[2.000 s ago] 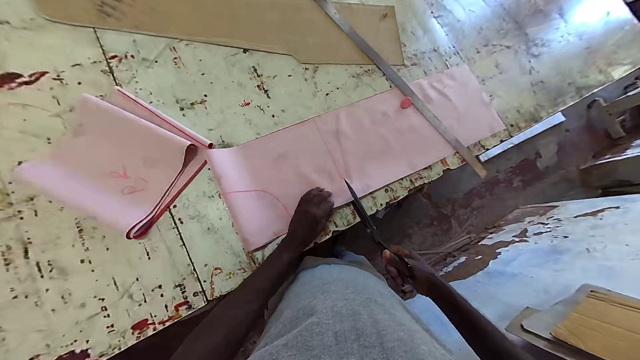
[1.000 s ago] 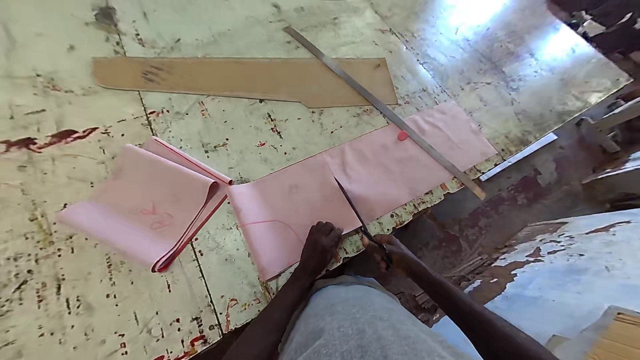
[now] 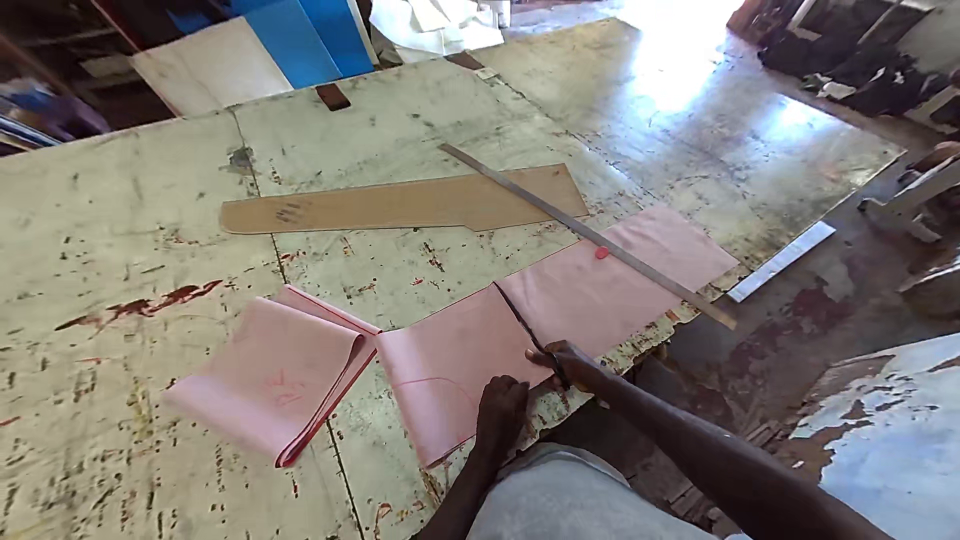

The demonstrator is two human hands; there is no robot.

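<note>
A pair of dark scissors (image 3: 519, 311) lies across a strip of pink fabric (image 3: 442, 345), its tips near the fabric's far edge. My right hand (image 3: 566, 364) grips the scissors' handles at the near edge. To its left, my left hand (image 3: 502, 401) rests on the fabric near a curved red line, fingers bent; whether it pinches the cloth I cannot tell. A folded pink fabric piece (image 3: 262, 367) with red marks lies left of the strip. A long metal ruler (image 3: 592, 236) crosses the strip's right part, beside a small red disc (image 3: 602, 253).
Beyond the strip, a brown cardboard pattern (image 3: 375, 208) lies partly under the ruler. The worn table (image 3: 150, 255) has its near edge just under my hands. A white strip (image 3: 781, 262) juts at the right edge. White and blue boards (image 3: 217, 71) stand behind the table.
The scissors and my right hand have moved forward over the pink strip, from its near edge toward the far edge. My left hand stays near the curved line. The view has tilted up.
</note>
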